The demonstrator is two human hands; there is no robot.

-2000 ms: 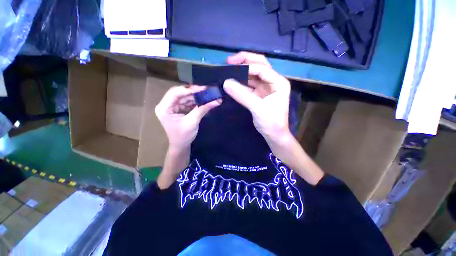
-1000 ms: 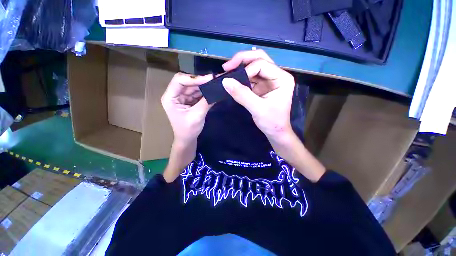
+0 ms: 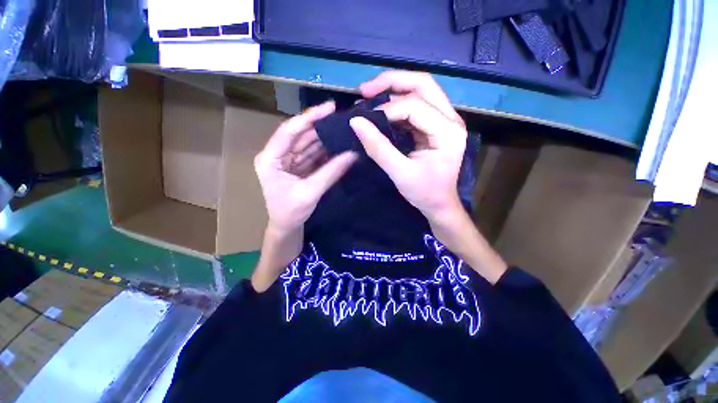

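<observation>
A small black folded piece (image 3: 337, 134) is held in front of my chest, below the bench edge. My right hand (image 3: 421, 142) grips it between the thumb and the fingers. My left hand (image 3: 295, 169) is at the piece's left side, with thumb and fingers apart around its end; whether the fingertips touch it is hard to tell. The black tray (image 3: 354, 49) lies on the bench beyond my hands. Black strips (image 3: 488, 41) lie in a loose pile at its right end.
A white sheet with black rectangles (image 3: 206, 57) is left of the tray. White sheets (image 3: 675, 118) hang over the bench edge at right. Open cartons stand below the bench at left (image 3: 187, 142) and right (image 3: 582, 205). Clear plastic bags (image 3: 67, 39) are at upper left.
The black piece first showed a wide flat flap and a glossy part; now it looks folded and compact. My left fingers have opened from their pinch on it.
</observation>
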